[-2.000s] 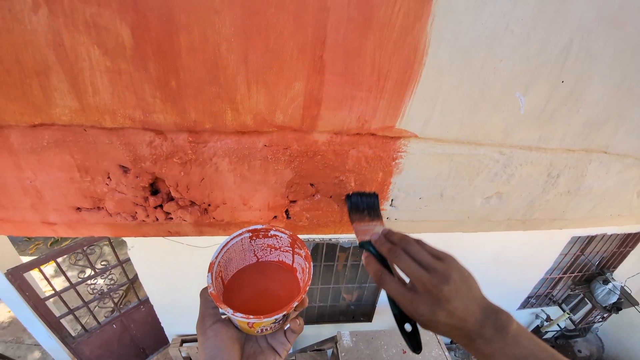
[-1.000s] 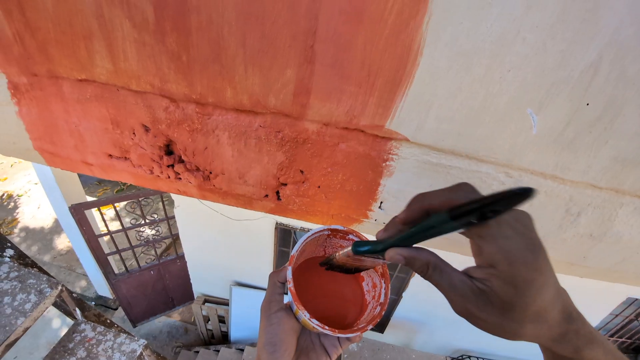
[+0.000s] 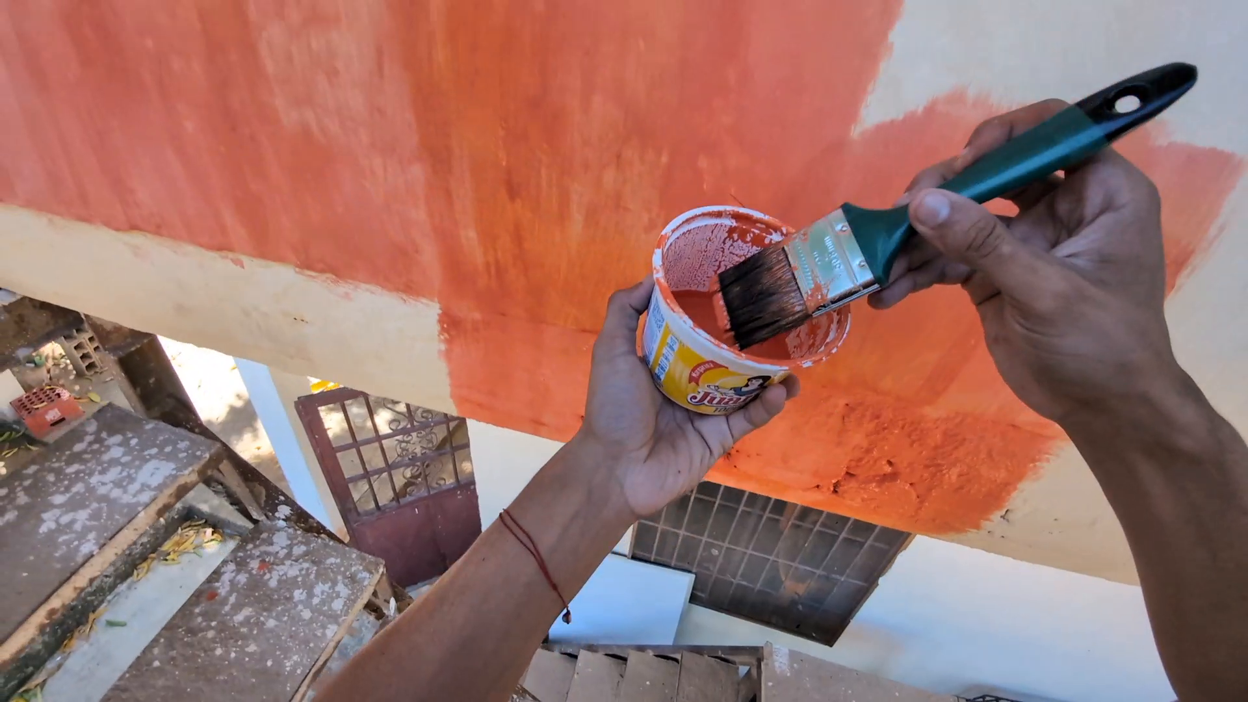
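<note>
My left hand (image 3: 653, 419) holds a plastic tub (image 3: 697, 370) from below and from its left side. Orange-red paint (image 3: 702, 310) lies inside, and smears coat the tub's inner wall and rim. Between the thumb and fingers of my right hand (image 3: 1063, 253) is the green and black handle of a flat paintbrush (image 3: 877, 239). Its dark bristles point down-left into the tub's mouth; whether they touch the paint I cannot tell. Behind both hands is a wall (image 3: 546, 156) painted orange-red over cream, with a rough, pitted patch (image 3: 907, 458) low on the right.
Paint-spattered slabs (image 3: 263, 604) stand at the lower left, with dry leaves beside them. Far below are a maroon metal gate (image 3: 414, 526), a barred window (image 3: 770, 556), a white panel (image 3: 624, 595) and steps (image 3: 624, 678). A red perforated brick (image 3: 47, 409) lies at the far left.
Two seconds ago the brush was against the wall's lower band; one second ago its bristles were in the tub, and they remain at its mouth. The view has shifted along the wall.
</note>
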